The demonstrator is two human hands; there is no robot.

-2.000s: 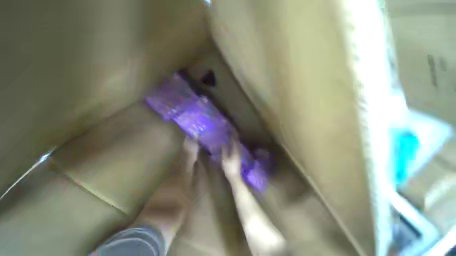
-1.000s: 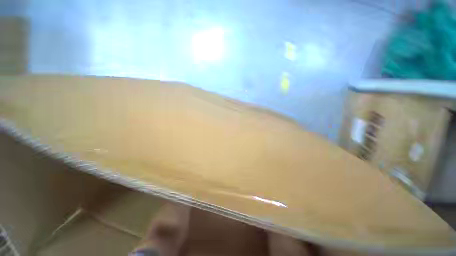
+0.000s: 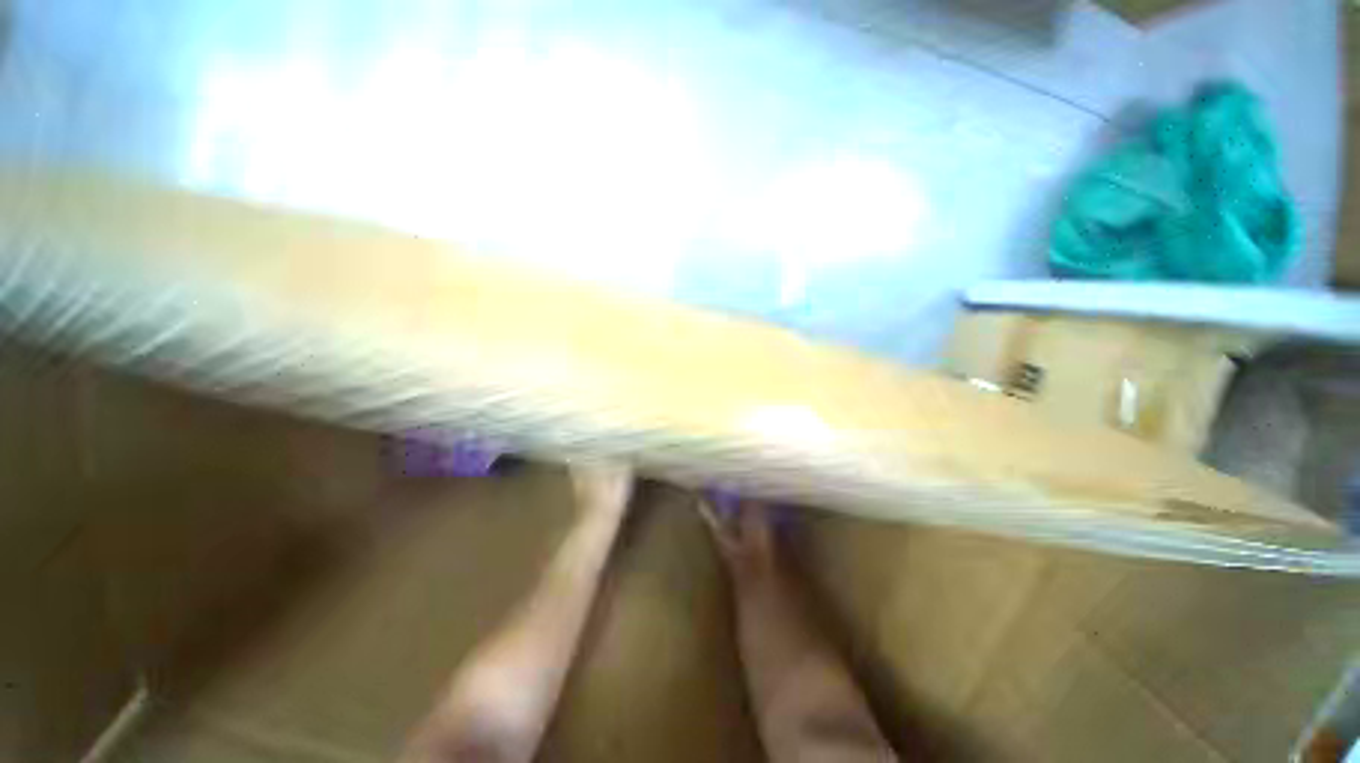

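A large brown shipping carton [image 3: 448, 596] fills the lower part of the blurred head view, its near-facing rim running across the middle. Purple retail boxes [image 3: 448, 452] show deep inside it, just under the rim. My left hand [image 3: 601, 480] reaches down into the carton, its fingers hidden behind the rim. My right hand [image 3: 741, 529] is to its right, beside a bit of purple box. The rim and the blur hide what the fingers touch.
Beyond the carton is a shiny grey floor [image 3: 731, 268]. A crumpled green sack [image 3: 1186, 201] lies on the floor at the upper right. Another brown carton [image 3: 1081, 365] with a pale top edge stands below it.
One second ago the rim and flap hid most of my hands; now both forearms and part of the purple boxes show. The view has shifted, and the green sack appears lower and more fully.
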